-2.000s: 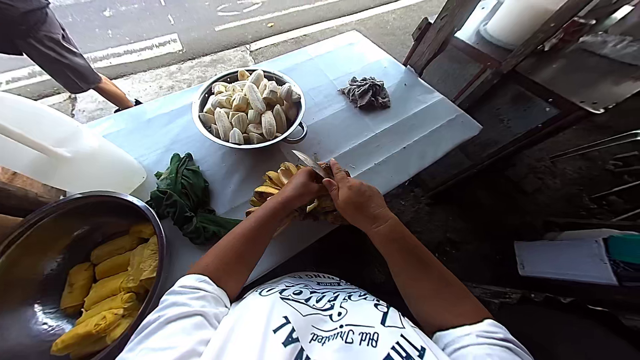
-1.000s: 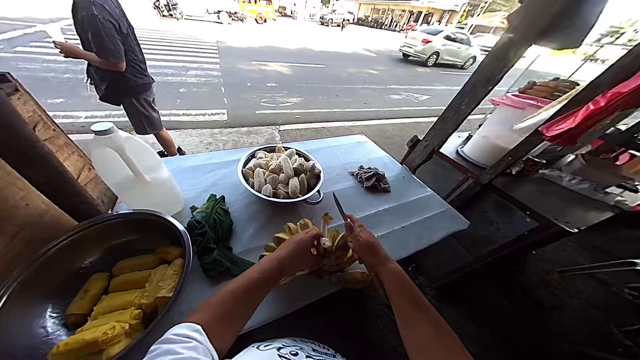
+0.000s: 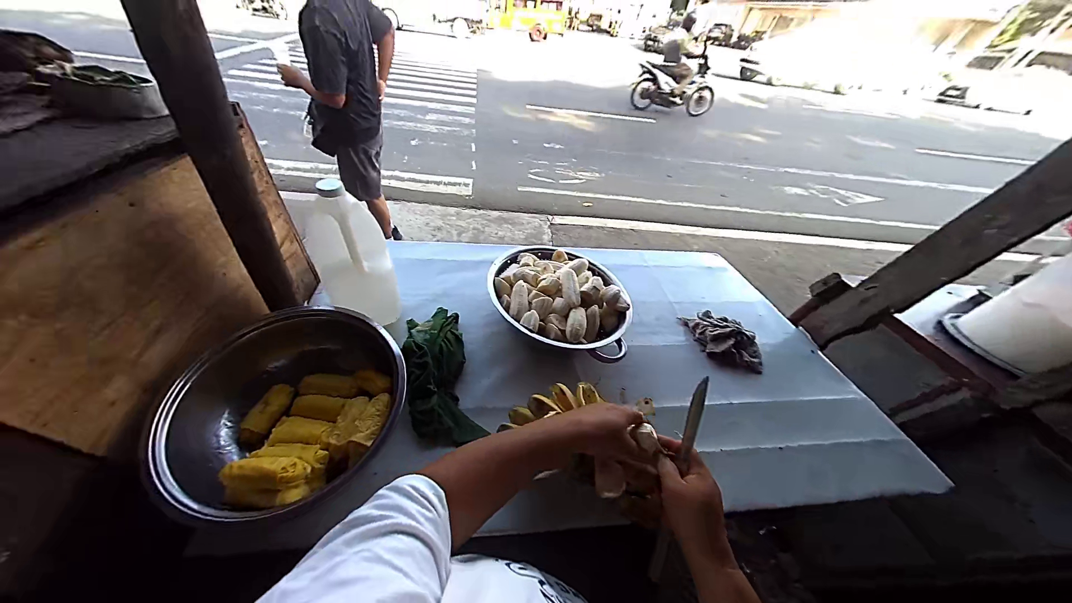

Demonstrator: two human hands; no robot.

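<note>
Near the front edge of the covered table, my left hand (image 3: 615, 431) holds a partly peeled banana (image 3: 646, 437). My right hand (image 3: 688, 494) grips a knife (image 3: 694, 414), its blade pointing up and away from me, with the fingers touching the banana. Beneath and beside my hands lie a bunch of bananas (image 3: 565, 399) and some peels, partly hidden by my left forearm. Beyond them stands a metal colander (image 3: 606, 344) heaped with peeled bananas (image 3: 570, 286).
A large metal bowl (image 3: 159, 448) of yellow wrapped bundles (image 3: 301, 430) sits left, near dark green leaves (image 3: 435, 373) and a plastic jug (image 3: 356, 260). A crumpled cloth (image 3: 725, 339) lies right. Wooden posts (image 3: 213, 159) flank the table (image 3: 804, 452). A person (image 3: 345, 79) stands beyond it.
The view has tilted up since the oldest frame. The knife has stayed in my right hand. On the road, the silver car seen a second ago is out of view and a motorcycle is there.
</note>
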